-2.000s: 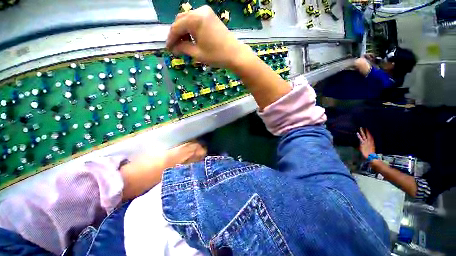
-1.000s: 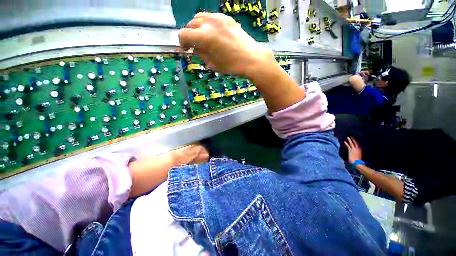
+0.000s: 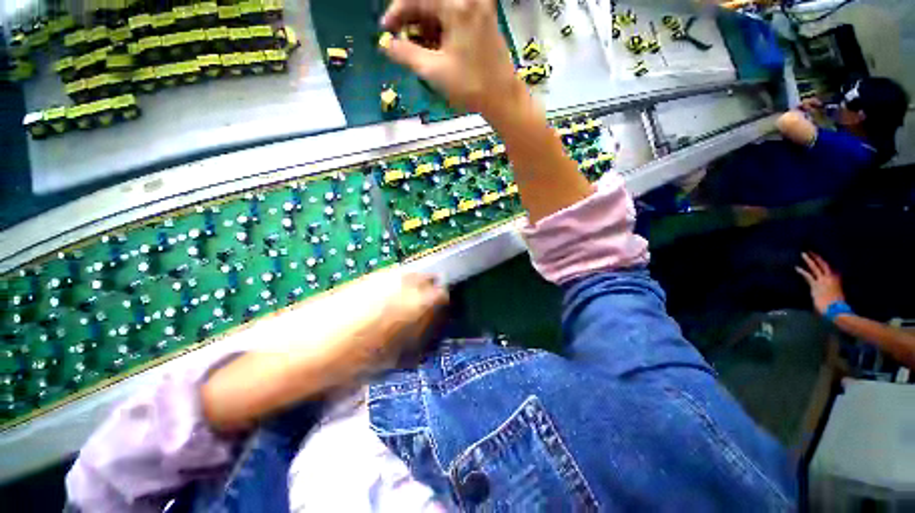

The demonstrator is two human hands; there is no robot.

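Two green circuit board panels lie end to end on the rail. The left panel (image 3: pixel 191 276) bears white-topped capacitors; the right panel (image 3: pixel 451 190) also bears rows of yellow transformers. My right hand (image 3: pixel 441 45) is above the green mat beyond the rail, fingers bent around a gap. Small yellow-black transformers show at its fingertips; whether it grips one cannot be told. My left hand (image 3: pixel 413 306) is blurred at the near rail, in front of the panels, its fingers curled and its grip hidden. Loose transformers (image 3: pixel 389 97) lie on the mat near my right hand.
A white sheet (image 3: pixel 271 105) at the upper left bears yellow-black transformer rows. The near metal rail (image 3: pixel 472 259) runs in front of the panels. More loose transformers (image 3: pixel 642 42) lie at the upper right. A person in blue (image 3: pixel 838 150) and another person's hand (image 3: pixel 823 284) are at the right.
My right hand has moved from over the right panel's far edge out over the green mat. The view has shifted, showing the transformer rows at the upper left. My left hand stays by the near rail.
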